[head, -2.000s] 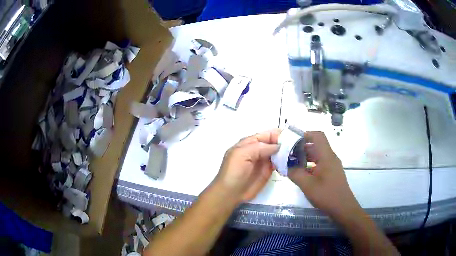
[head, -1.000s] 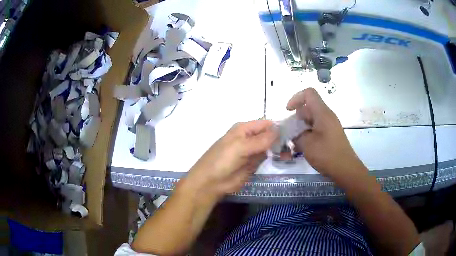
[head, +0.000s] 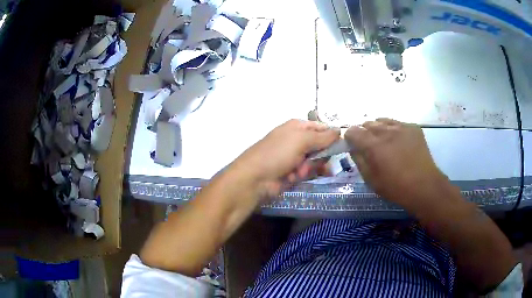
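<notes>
A small grey-white fabric band [head: 333, 148] is held between my two hands, just in front of the machine bed, above the table's front part. Most of it is hidden by my fingers. My left hand [head: 291, 152] grips its left end, fingers curled under it. My right hand [head: 389, 152] pinches its right end. A small dark patch shows below the band between the hands. The sewing machine head [head: 461, 22] and the needle area [head: 394, 58] are beyond my hands, not touching them.
A loose pile of grey-white and blue fabric strips [head: 188, 96] lies on the table left of the machine. A brown cardboard box [head: 123, 125] full of strips stands at far left. A grey measuring strip [head: 169, 188] runs along the table's front edge. A dark cord crosses the right side.
The view has shifted, so the machine sits higher in the picture. My hands have drawn closer together on the band, and my right fingers, earlier raised, are now closed on it.
</notes>
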